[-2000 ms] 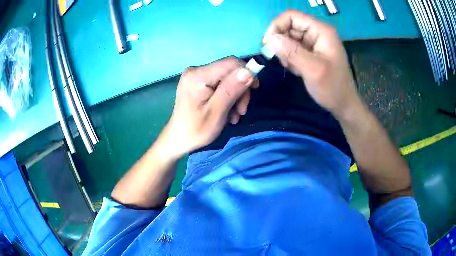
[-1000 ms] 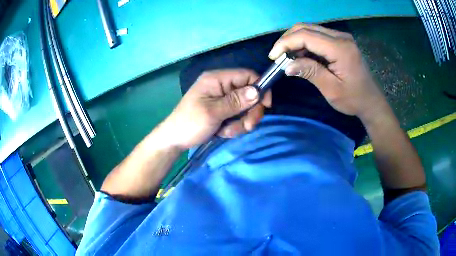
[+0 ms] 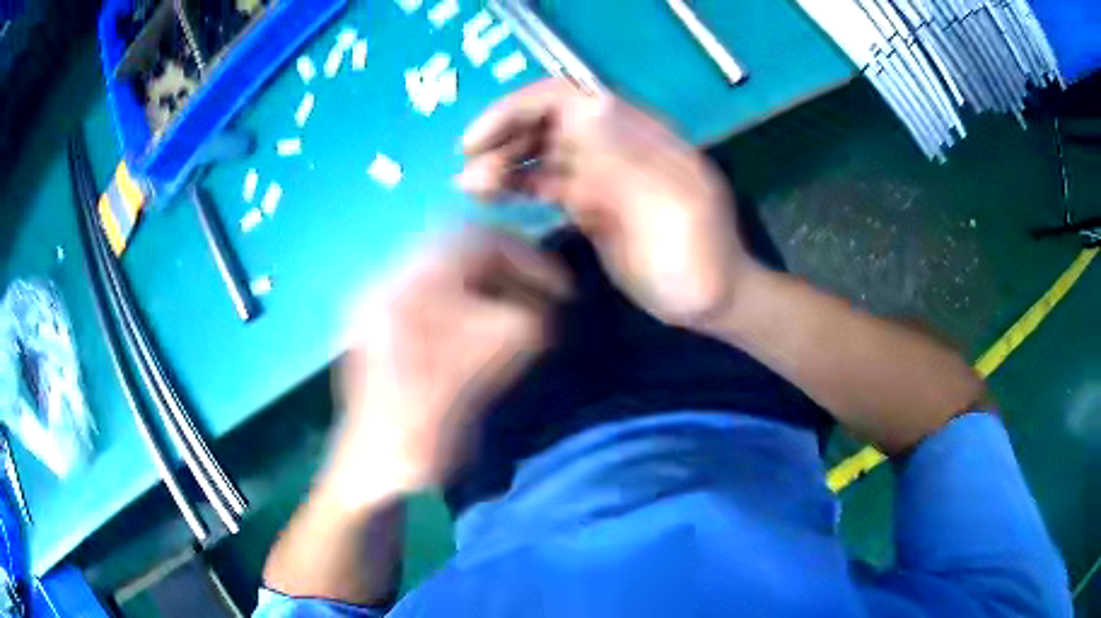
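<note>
My left hand (image 3: 441, 344) is strongly blurred over the bench's front edge, its fingers bent. I cannot tell if it holds anything. My right hand (image 3: 616, 181) is beside it, up and to the right, partly blurred, with fingers curled over the bench; what is in its fingers cannot be made out. Small white pieces (image 3: 431, 87) lie scattered on the green bench (image 3: 326, 229) beyond the hands. A short dark tube (image 3: 226, 256) lies alone at centre-left. Bright tubes (image 3: 540, 44) lie just beyond my right hand.
A blue bin (image 3: 139, 115) with small parts stands at the far left, an orange-yellow striped patch (image 3: 121, 208) beside it. Long poles (image 3: 151, 380) overhang the bench edge at left, near crumpled clear plastic (image 3: 46, 374). A tube bundle (image 3: 924, 73) lies at right, another short tube (image 3: 712, 42) nearer.
The view has shifted toward the bench, showing the bin and scattered white pieces. The tube held between both hands a second ago is no longer visible, and the hands have moved toward the bench.
</note>
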